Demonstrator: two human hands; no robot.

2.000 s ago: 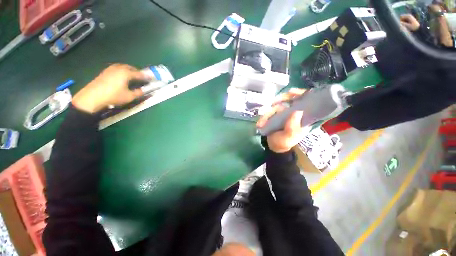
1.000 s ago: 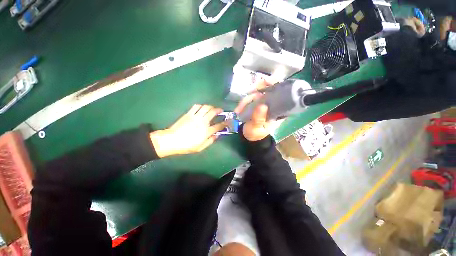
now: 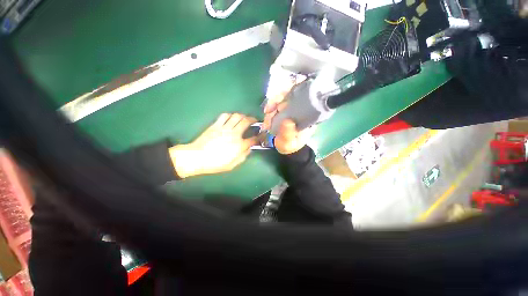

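My left hand [image 3: 215, 147] lies low over the green bench [image 3: 168, 110], its fingertips on a small workpiece with a blue part [image 3: 269, 140]. Most of the workpiece is hidden under both hands. My right hand [image 3: 288, 132] is closed around a thick grey electric screwdriver [image 3: 302, 108], its front end down at the workpiece. The bit and any screw are hidden. The black-and-silver screw feeder [image 3: 324, 34] stands just beyond the screwdriver.
A thick black blurred band [image 3: 145, 225], likely the cord, sweeps across the left and bottom. A round fan [image 3: 385, 49] stands right of the feeder. A dark sleeve shows at far right. A salmon crate [image 3: 13, 193] is at left, a carton of loops [image 3: 363, 153] on the floor.
Over two seconds my left hand brought the workpiece from the white strip to the screwdriver. In the last second both hands stayed nearly still, and the black band swept into view.
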